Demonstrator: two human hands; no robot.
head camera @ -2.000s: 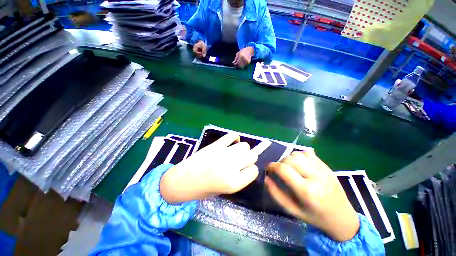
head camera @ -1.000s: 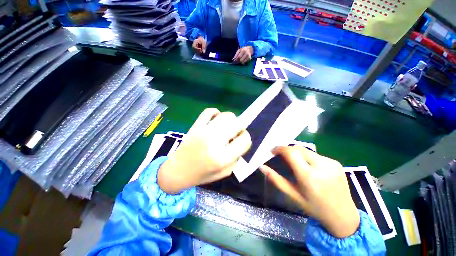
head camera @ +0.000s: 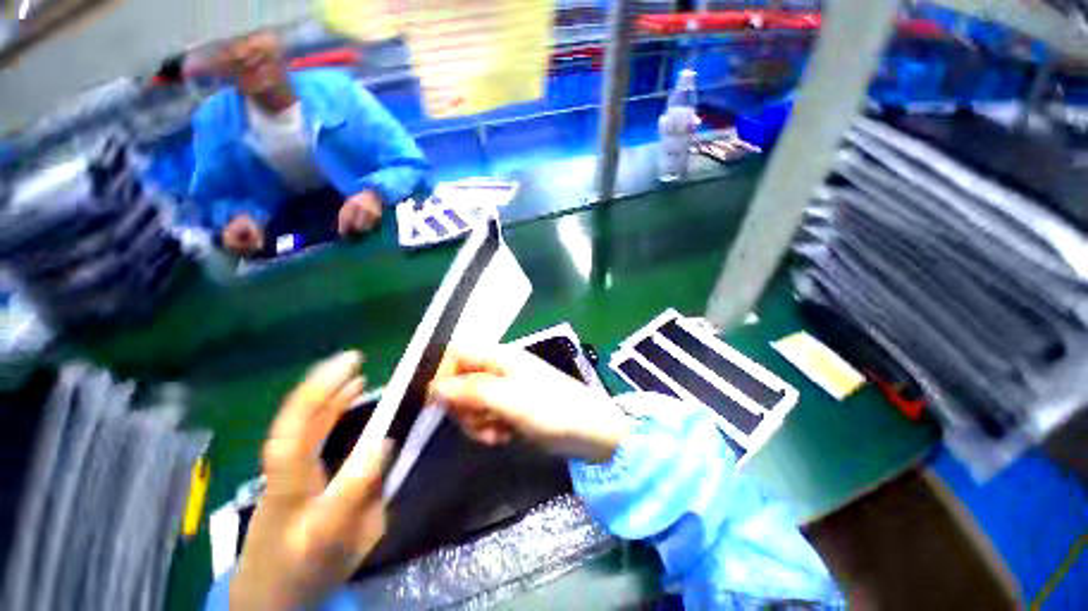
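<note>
A white strip sheet (head camera: 487, 313) with a dark strip (head camera: 459, 287) stands raised and tilted above the black panel (head camera: 477, 477). My left hand (head camera: 313, 483) holds the sheet's lower left edge, with its fingers spread upward. My right hand (head camera: 513, 400) has its fingertips closed at the right side of the sheet, by the strip; the exact grip is blurred. The panel lies on silvery padding (head camera: 489, 551), partly hidden by the hands and sheet.
More strip sheets (head camera: 704, 376) lie right of the panel, near a yellow-and-white card (head camera: 818, 364). Padded stacks stand at left (head camera: 102, 489) and right (head camera: 954, 263). A yellow tool (head camera: 196, 495) lies at left. A person (head camera: 304, 155) sits opposite. A bottle (head camera: 678, 129) stands behind a post (head camera: 793, 167).
The view has swung right. The strip sheet, lifted off the work area a second ago, is now more upright and edge-on. My right hand has moved up to it from over the panel.
</note>
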